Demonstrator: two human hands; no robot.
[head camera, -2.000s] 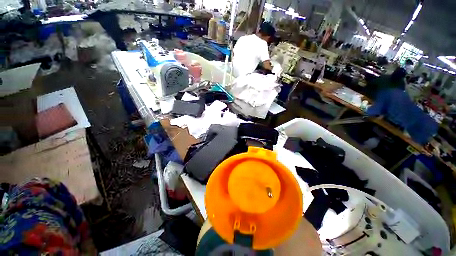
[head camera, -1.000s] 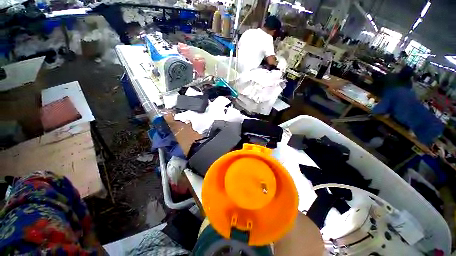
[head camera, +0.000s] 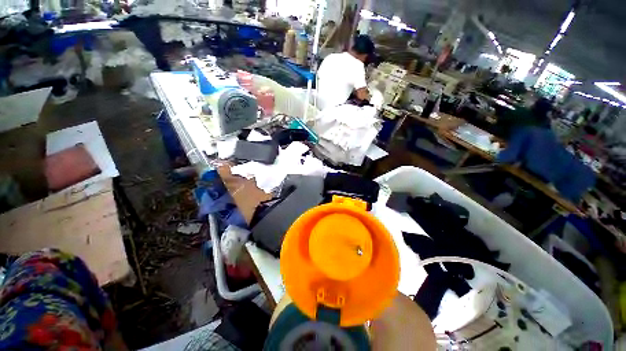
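Note:
A drink bottle with an open orange cap (head camera: 341, 259) is very close to the camera at the bottom centre. Its dark green neck (head camera: 317, 339) shows at the frame's lower edge, and the rest is cut off. Neither of my hands is in the picture, so what holds the bottle is hidden. Behind the cap, a stack of grey and black cut pieces (head camera: 292, 206) lies on the table beside crumpled white fabric (head camera: 283, 166).
A white tub (head camera: 523, 235) with black pieces is at the right, beside a cream sewing machine (head camera: 518, 317). A blue and white machine (head camera: 233, 104) stands further back. A person in white (head camera: 341, 77) is beyond. A floral sleeve (head camera: 51, 301) is at lower left.
The view has shifted slightly. The orange cap sits a little lower and looks slightly smaller than before. The cap stays open.

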